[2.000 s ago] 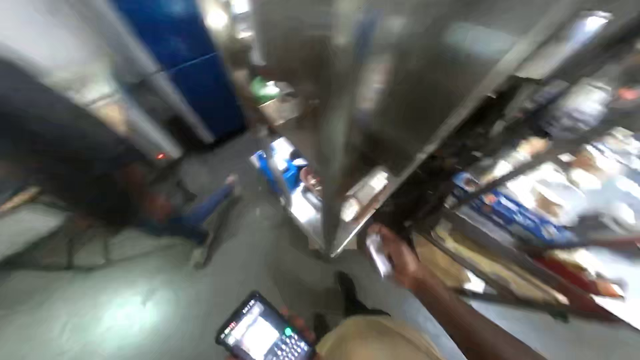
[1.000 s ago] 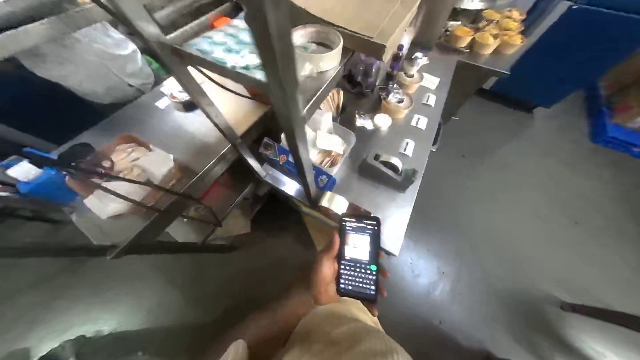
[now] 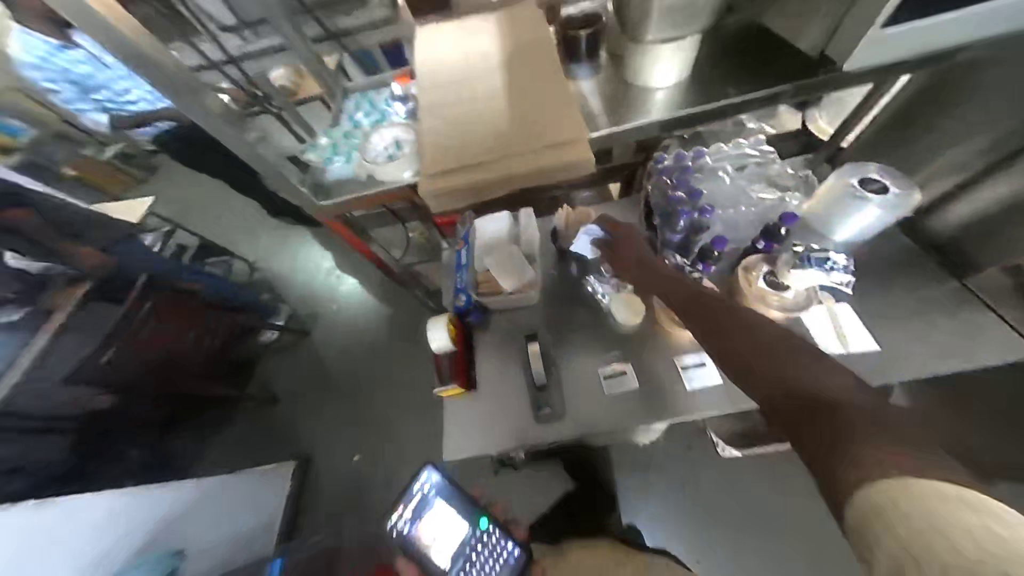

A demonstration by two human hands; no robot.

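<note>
A smartphone [image 3: 456,528] with a lit screen and keyboard is held in my left hand [image 3: 504,520] at the lower middle. My right hand [image 3: 624,248] reaches over the steel table [image 3: 496,424], its fingers on a small white paper-like item [image 3: 588,240] beside a bundle of tan wooden-looking sticks [image 3: 573,218]. Left of it stands a white bin [image 3: 528,232] with papers in it. A tape dispenser [image 3: 544,380] and small white cards [image 3: 618,378] lie nearer the table's front edge.
Purple-capped bottles [image 3: 680,192] in plastic wrap and a large roll of plastic film [image 3: 860,200] stand at the back right. Flattened cardboard [image 3: 504,104] juts from the shelf above. A person [image 3: 160,264] is at the left. A pale panel [image 3: 152,520] lies lower left.
The view has swung widely. My right hand, out of sight one second ago, now reaches over the table to the white item by the sticks. The phone remains in my left hand.
</note>
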